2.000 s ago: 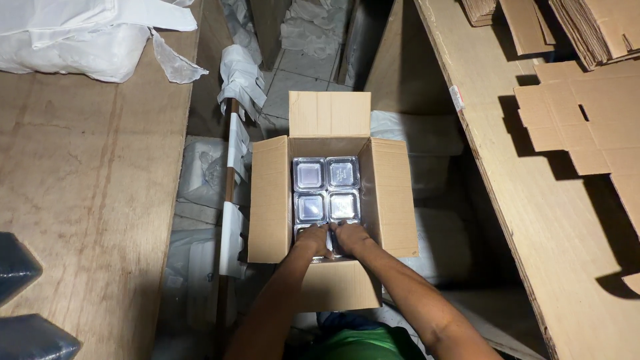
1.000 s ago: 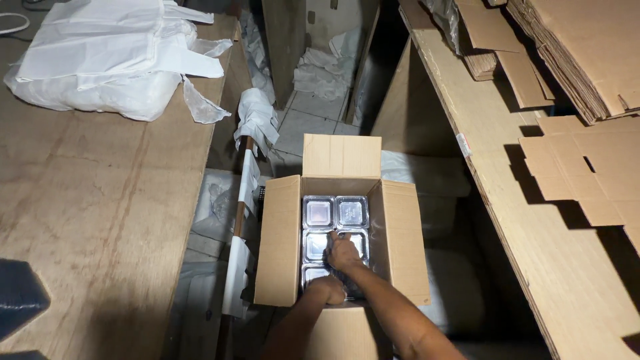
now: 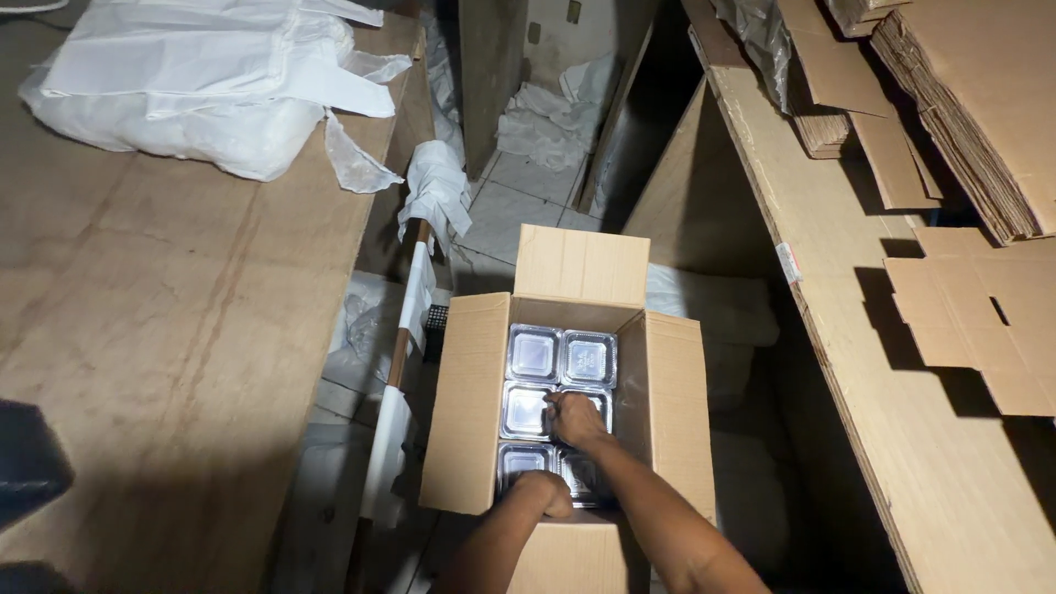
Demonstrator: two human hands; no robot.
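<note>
An open cardboard box stands between two tables with its flaps spread out. Inside it, clear plastic containers are packed in two columns. My right hand rests on the middle row, its fingertips at the gap between the two containers there. At the near end of the box, my left hand is down against the container of the nearest row, its fingers mostly hidden. Whether either hand grips a container cannot be made out.
On the left wooden table lies a bundle of white plastic bags, with dark objects at its near left edge. The right wooden table holds stacked cardboard and a flat cut cardboard blank. A rail wrapped in white runs left of the box.
My right hand has moved from the nearest row to the middle row of containers. My left hand stays at the near end. The view has shifted, showing more of the white bags.
</note>
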